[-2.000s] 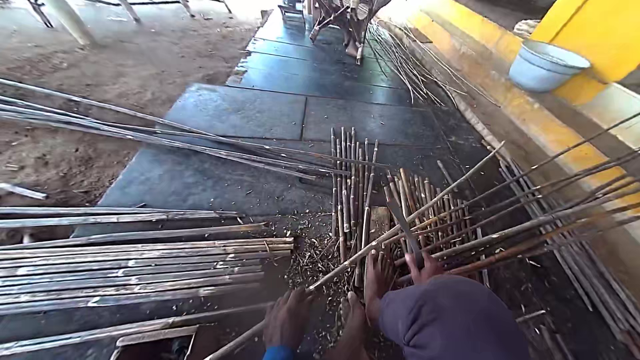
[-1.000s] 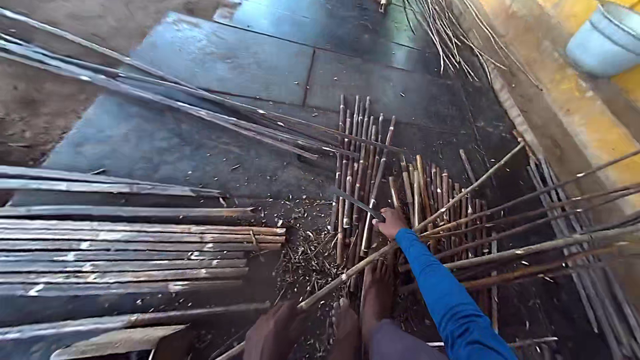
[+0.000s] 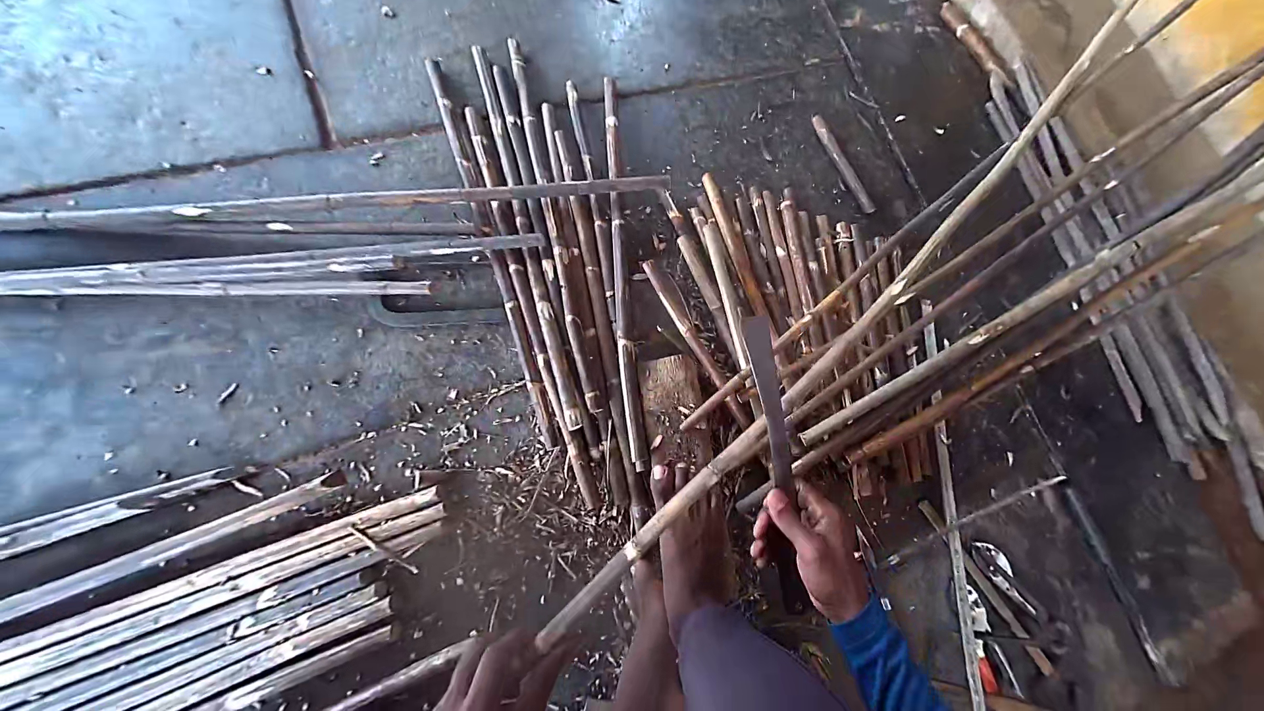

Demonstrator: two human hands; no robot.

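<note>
My left hand is closed around a long cane pole at the bottom edge of the view. The pole slants up to the right, over my bare feet and a wooden block. My right hand, in a blue sleeve, grips the handle of a long flat knife. Its blade points away from me and overlaps the pole in the view; whether they touch I cannot tell. Beyond my feet lie a bundle of cut cane pieces and a pile of shorter pieces.
Split poles lie at the lower left, and more long poles reach in from the left. Several long canes cross on the right, near grey poles along the yellow wall's base. Shavings litter the stone floor.
The view has tilted down and closer. My right arm was reaching forward over the canes a second ago; now the right hand is nearer to me, with the knife pointing forward.
</note>
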